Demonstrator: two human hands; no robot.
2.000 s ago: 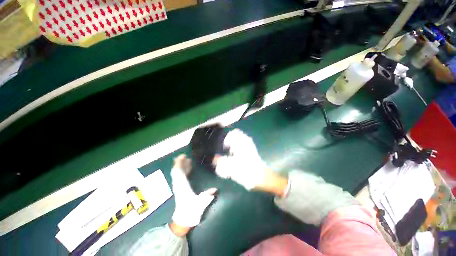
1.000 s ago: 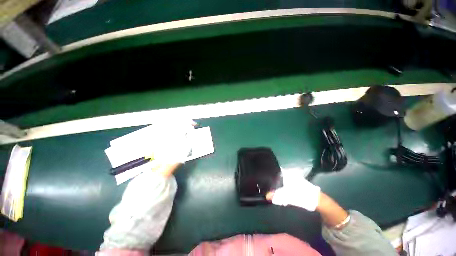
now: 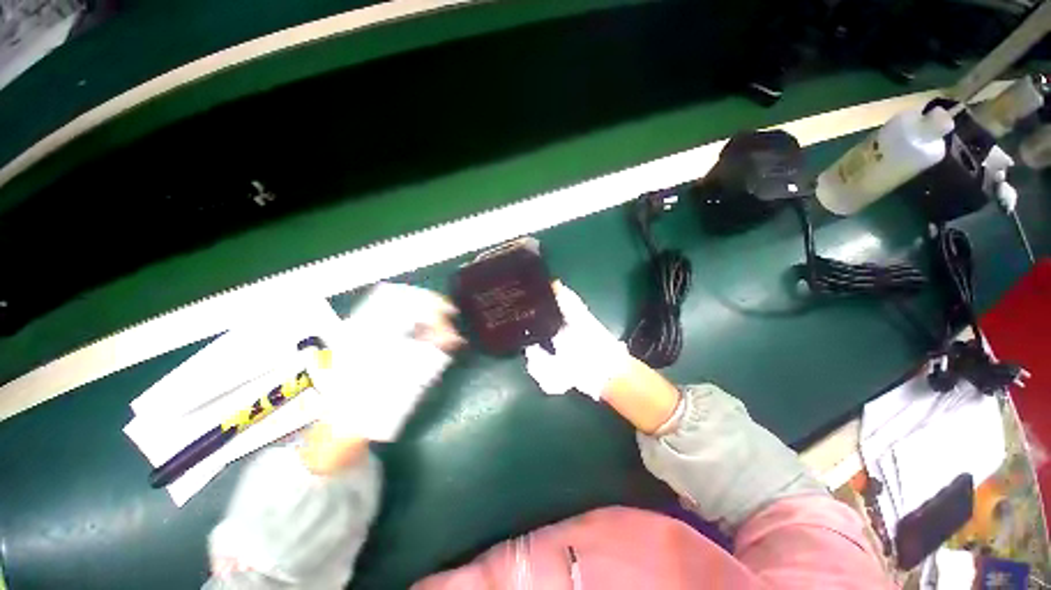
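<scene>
My right hand [image 3: 582, 352], in a white glove with bare fingertips, holds a black socket block [image 3: 507, 302] by its right side and lower corner. Its flat face with faint print is turned up towards me. My left hand [image 3: 392, 357], also white-gloved and blurred by motion, is just left of the block. I cannot tell whether it holds anything. A yellow-black hand tool [image 3: 256, 406] lies on white sheets [image 3: 173, 403] left of my left hand. A coiled black power cord [image 3: 663, 305] lies on the bench right of the block.
A second black device [image 3: 755, 173] with a coiled cable and a squeeze bottle [image 3: 882, 164] stand along the pale rail [image 3: 599, 203]. More black units lie beyond them. White papers [image 3: 922, 432] and a dark phone-like object [image 3: 935, 521] are at right, near a red panel [image 3: 1026, 357].
The block has been raised off the bench in my right hand and its printed face shows. My left hand has moved from over the white sheets towards the block. The view has turned right.
</scene>
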